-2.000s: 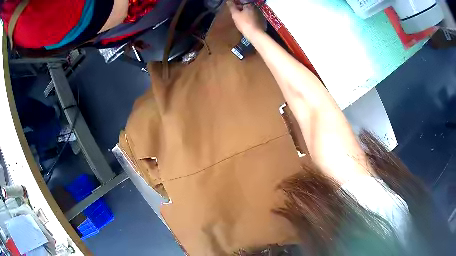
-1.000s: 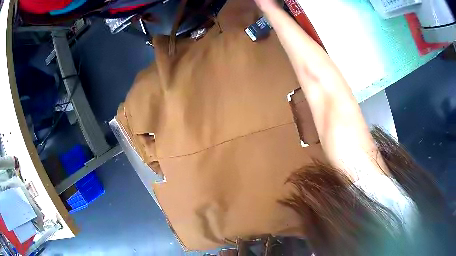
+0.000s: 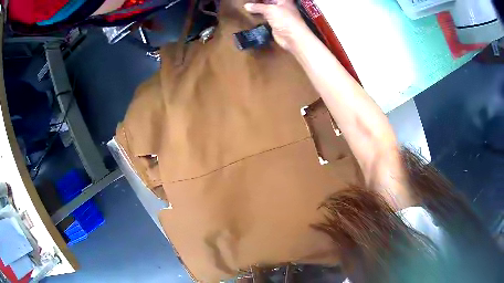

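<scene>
A stack of large tan-brown bag panels (image 3: 237, 127) fills the middle of the view, with notched cut-outs at its left and right sides and a thin line across it. My right hand (image 3: 279, 19) reaches over the panels' top end, fingers pointing left. Its fingertips are near the upper edge, and whether they grip anything is unclear. A dark phone-like device (image 3: 251, 37) lies on the panels just below the hand. Narrow brown straps (image 3: 271, 274) show at the bottom edge. My left hand is out of the picture.
A red-edged table (image 3: 387, 61) stands at the upper right. A white-topped table (image 3: 41, 221) curves along the left. Blue crates (image 3: 85, 221) and a grey metal frame (image 3: 72, 105) are on the left. Red and dark fabric (image 3: 50, 11) is at the top left. Hair hangs at the lower right.
My right hand, cut off by the top edge a second ago, now shows over the panels. The dark device is farther left and turned. The panels also sit slightly farther left in view.
</scene>
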